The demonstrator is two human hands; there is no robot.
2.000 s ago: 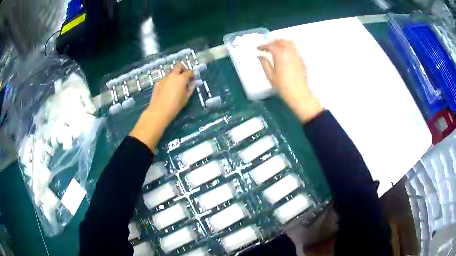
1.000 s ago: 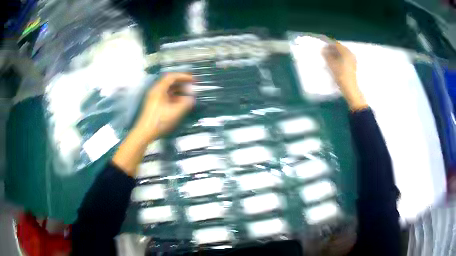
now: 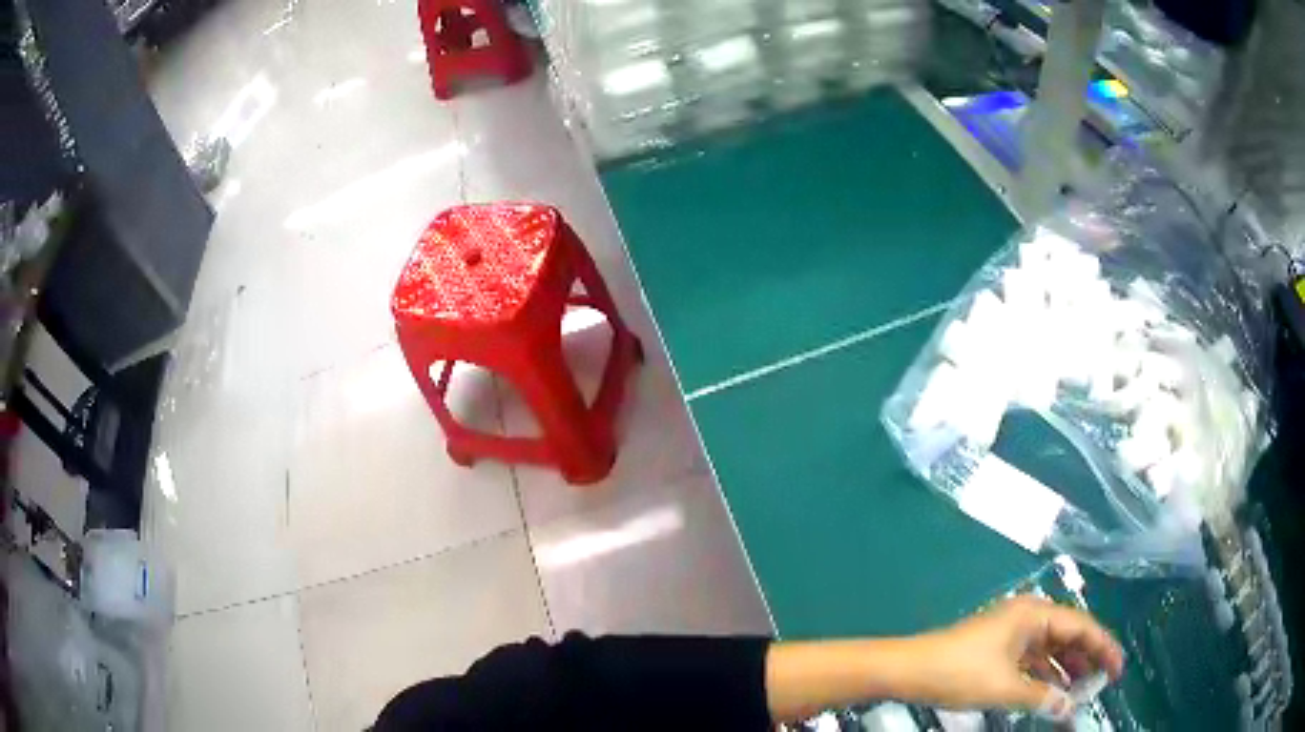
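My left hand [image 3: 1023, 658] is at the lower right, palm side partly turned up, with its fingers curled around a small pale part [image 3: 1088, 689], seemingly a shaft part; its shape is mostly hidden. The hand is over the near edge of the clear trays, whose white units [image 3: 890, 719] just show at the bottom edge. The component tray [image 3: 1252, 608] is cut off at the right edge. A clear plastic bag [image 3: 1095, 522] holds loose white plastic pieces [image 3: 1066, 336] and lies beyond the hand. My right hand is out of the picture.
The green bench top [image 3: 787, 229] runs away at left of the bag. Stacked filled trays [image 3: 730, 65] stand at its far end. A red stool [image 3: 494, 308] stands on the tiled floor [image 3: 372, 472], with another red stool [image 3: 472, 50] beyond. A grey cabinet [image 3: 108, 186] is at left.
The view has swung far to the left, so the floor and stools show and most of the trays have left it. My right hand has gone out of the picture.
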